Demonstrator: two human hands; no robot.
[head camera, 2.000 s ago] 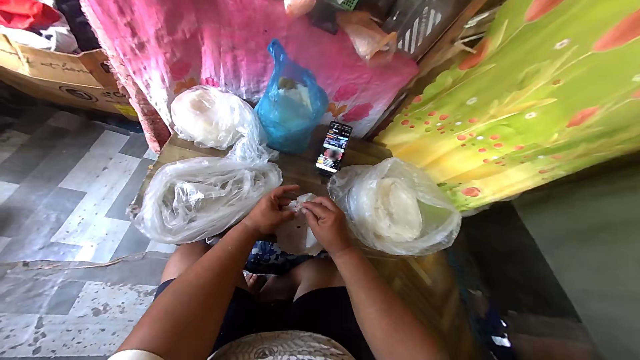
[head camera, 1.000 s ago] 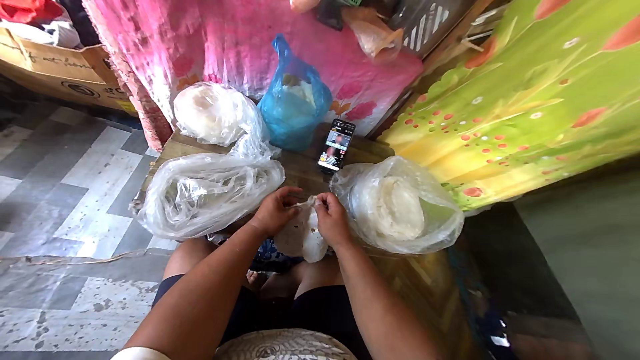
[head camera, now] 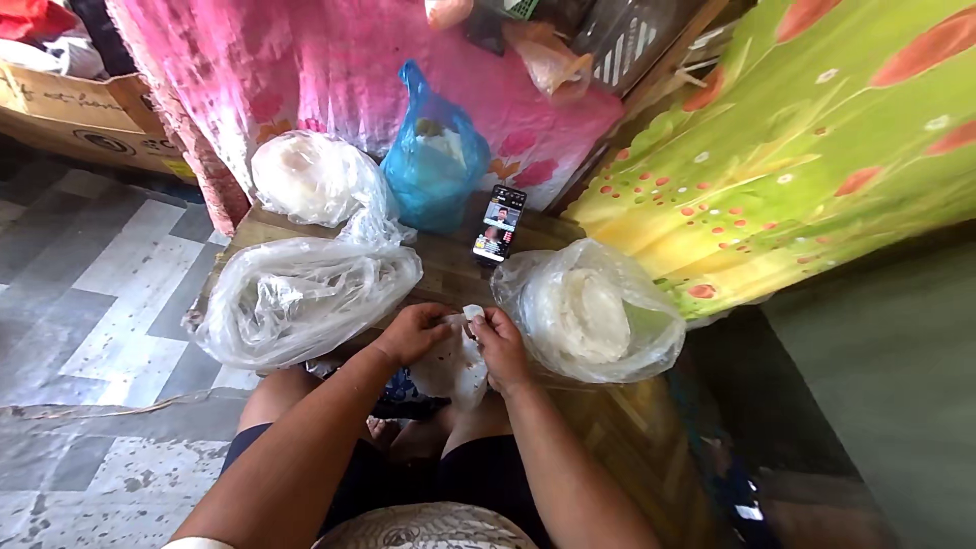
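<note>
A thin, whitish translucent sheet (head camera: 450,364) with small dark specks hangs between my hands over my lap; its material is unclear. My left hand (head camera: 418,331) pinches its upper left part. My right hand (head camera: 499,347) grips the right side, with a pale folded bit poking up by the thumb. Right of that hand lies an open clear plastic bag (head camera: 657,324) holding a stack of round, whitish thin sheets (head camera: 591,316). To the left of my hands rests a crumpled clear plastic bag (head camera: 305,301), its contents hard to make out.
Behind these on the low wooden table (head camera: 450,267) are another clear bag with a round pale stack (head camera: 305,171), a tied blue plastic bag (head camera: 436,171) and a lit smartphone (head camera: 499,225). Pink cloth (head camera: 328,69) hangs behind, a green-yellow curtain (head camera: 762,160) at right. A cardboard box (head camera: 91,126) stands at far left.
The whitish sheet, bunched between my fingers two seconds ago, hangs more spread below my hands. The bags and phone have stayed in place.
</note>
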